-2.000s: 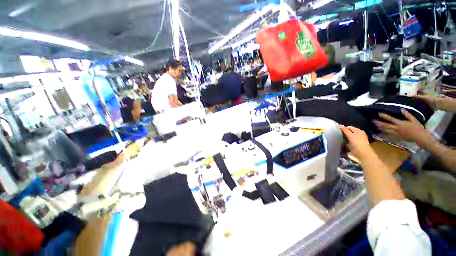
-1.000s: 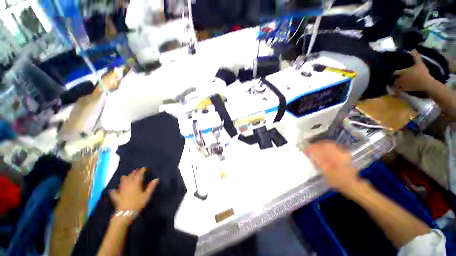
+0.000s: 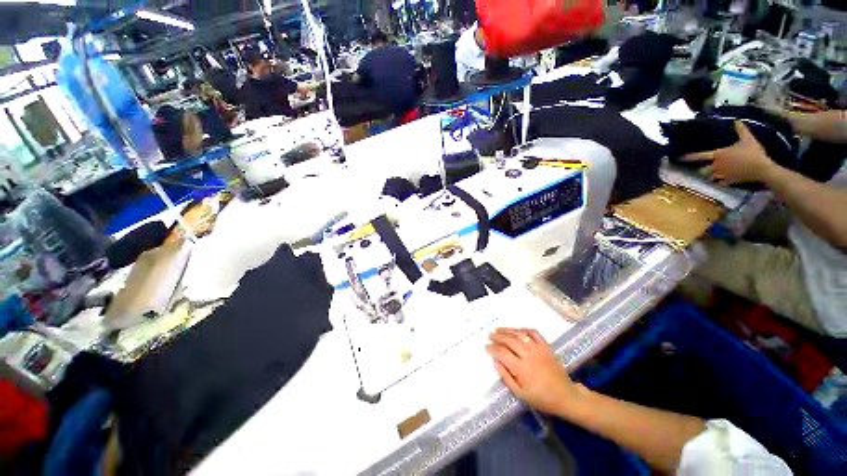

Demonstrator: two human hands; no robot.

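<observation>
The black garment panel (image 3: 237, 358) lies on the white table left of the sewing machine and hangs toward the lower left. The white sewing machine (image 3: 548, 232) has a blue stripe and a dark control panel. Its needle area (image 3: 385, 302) has no cloth under it. My right hand (image 3: 534, 370) rests palm down near the table's front edge, right of the needle area, with no object visible in it. My left hand is not in view.
Small black labels (image 3: 471, 279) lie on the machine bed. A clear pouch (image 3: 594, 279) is right of the machine. A blue crate (image 3: 715, 372) stands below the table. Another person's hand (image 3: 738, 158) touches black cloth at right. A red bag (image 3: 539, 23) hangs above.
My left hand, on the panel a second ago, has left view. The panel lies farther left, away from the needle area. My right hand has come down onto the table near its front edge.
</observation>
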